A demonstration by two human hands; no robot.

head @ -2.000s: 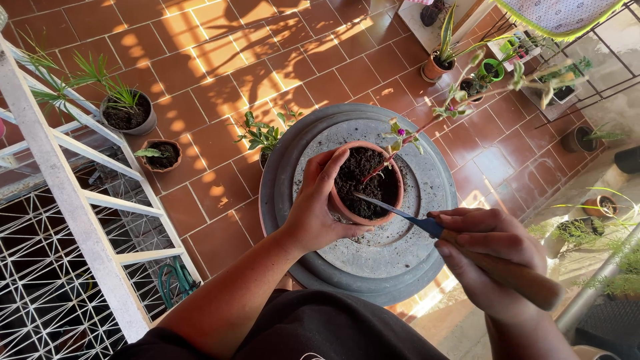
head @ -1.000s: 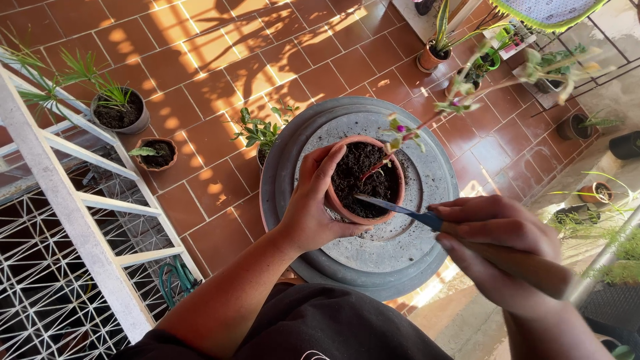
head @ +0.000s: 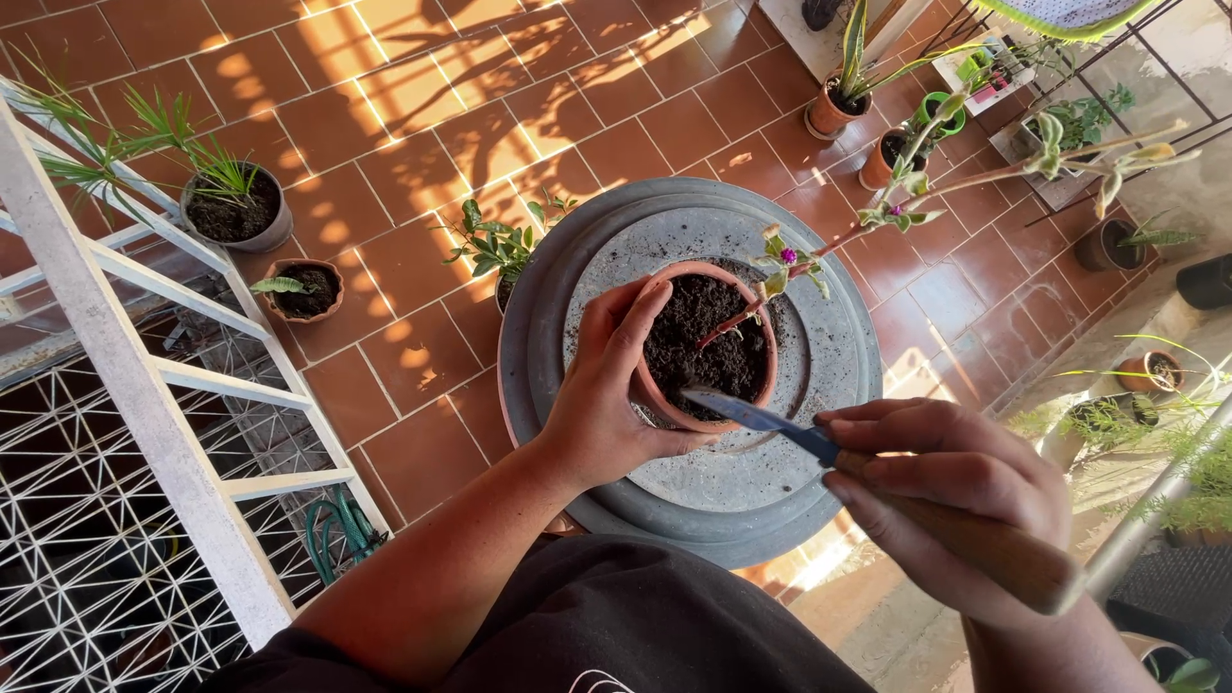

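A terracotta pot of dark soil stands on a round grey pedestal top sprinkled with soil crumbs. My left hand grips the pot's left side, thumb and fingers around the rim. From the soil a reddish plant stem with a small purple flower leans far to the upper right. My right hand is closed around a small hand trowel with a wooden handle and a blue neck. The trowel's narrow blade tip touches the soil near the pot's lower rim.
A white metal ladder-like frame stands at left beside a potted spiky plant and a small scalloped pot. A leafy plant is behind the pedestal. More potted plants, such as a snake plant, line the right side of the tiled floor.
The trowel's blade stays at the lower part of the pot, while its handle and my right hand have shifted slightly. My left hand keeps its hold on the pot.
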